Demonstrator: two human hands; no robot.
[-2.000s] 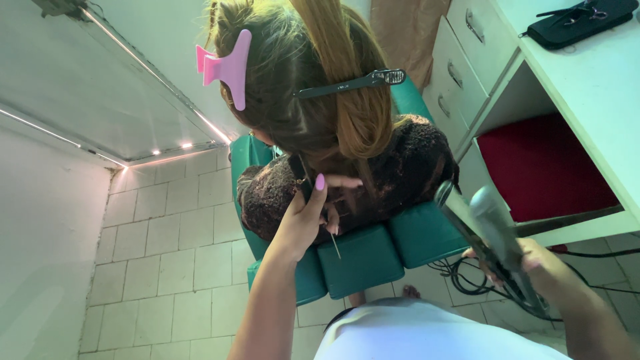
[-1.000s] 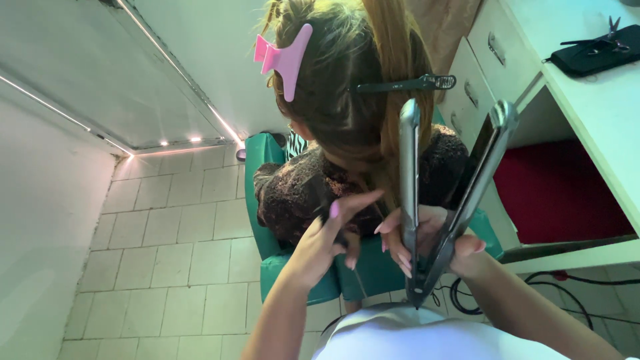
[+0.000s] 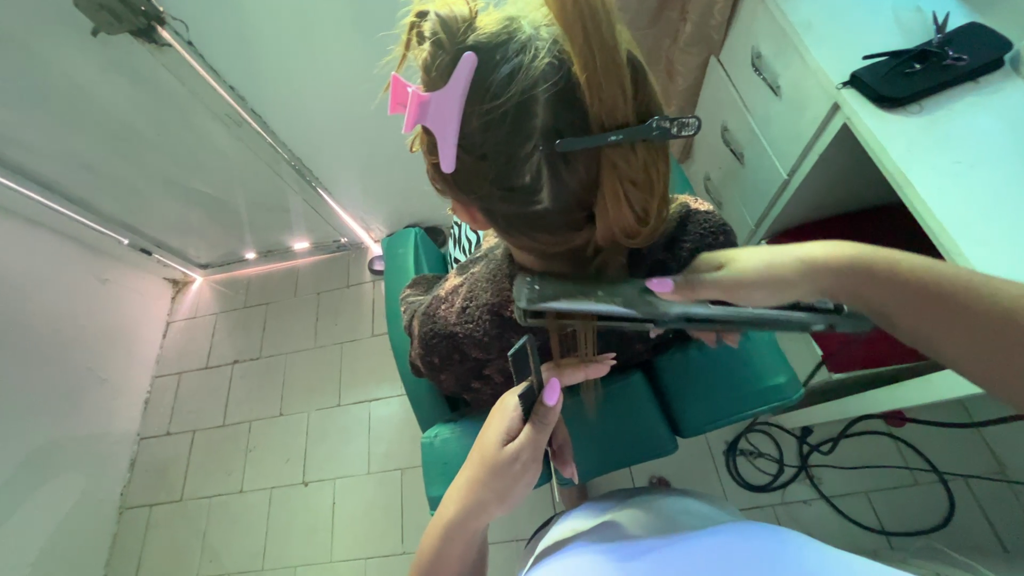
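My right hand (image 3: 744, 280) grips a hair straightener (image 3: 592, 300), whose plates lie closed across a thin lock of hair at the nape of a seated person's head (image 3: 544, 160). Below the plates the ends of the lock (image 3: 588, 344) hang over the fingers of my left hand (image 3: 532, 424). That hand also holds a black comb (image 3: 526, 372) with a thin metal tail pointing down. A pink butterfly clip (image 3: 440, 112) sits in the hair on the left, and a black sectioning clip (image 3: 628, 134) crosses the long lighter section on the right.
The person sits in a green padded chair (image 3: 720, 384). At right, a white counter with drawers (image 3: 768, 104) bears a black case (image 3: 928, 68) with scissors on it. A red cushion (image 3: 864, 232) fills the shelf below. Black cables (image 3: 848, 464) coil on the tiled floor.
The straightener was apart at its plates one second ago, held upright; now it lies level, closed on the lock. Two seconds ago my right hand held it farther right, away from the hair.
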